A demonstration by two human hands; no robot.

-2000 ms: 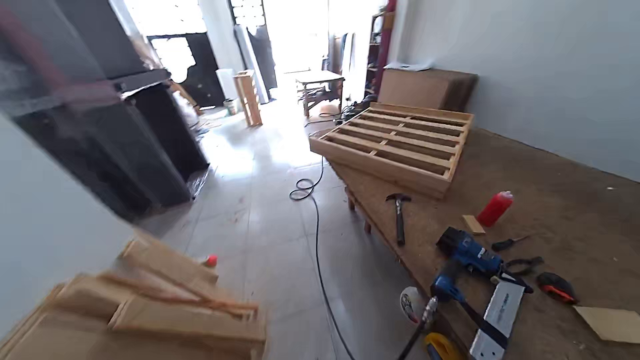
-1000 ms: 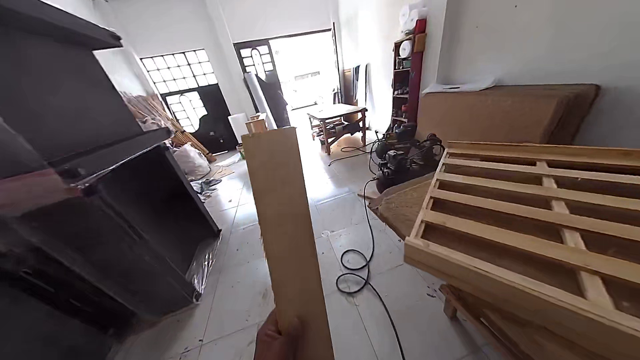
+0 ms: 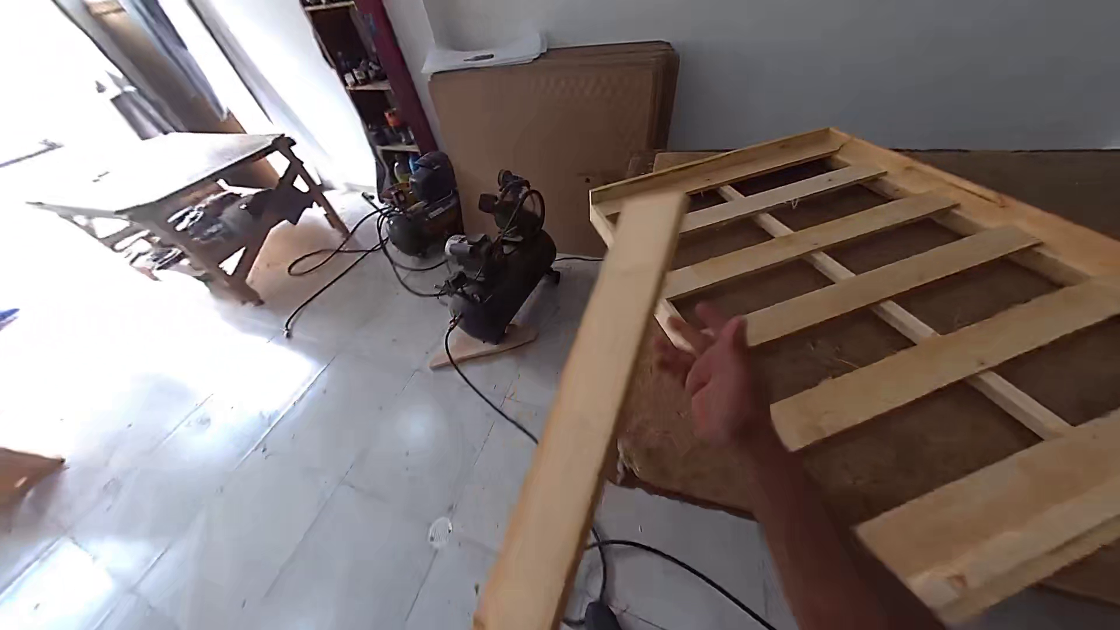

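A long pale wooden board [image 3: 591, 411] rises from the bottom edge, its far end in front of the near left corner of a slatted wooden frame [image 3: 884, 293]. My right hand [image 3: 717, 376] is just right of the board, over the frame's edge, with fingers apart and nothing in it. My left hand is out of view, and the board's lower end is cut off by the bottom edge. The frame lies on a brown worktable [image 3: 682, 455], its slats running across a middle rail.
Black air compressors [image 3: 503, 271] stand on the tiled floor [image 3: 350, 455], with a black hose [image 3: 490, 402] trailing towards the worktable. Brown sheets [image 3: 542, 131] lean on the wall. A wooden table [image 3: 166, 175] stands at the left, near a shelf unit [image 3: 385, 87].
The view has swung right towards the slatted frame. A second ago a hand held a board upright near the middle; now my right hand shows beside a board with its fingers apart.
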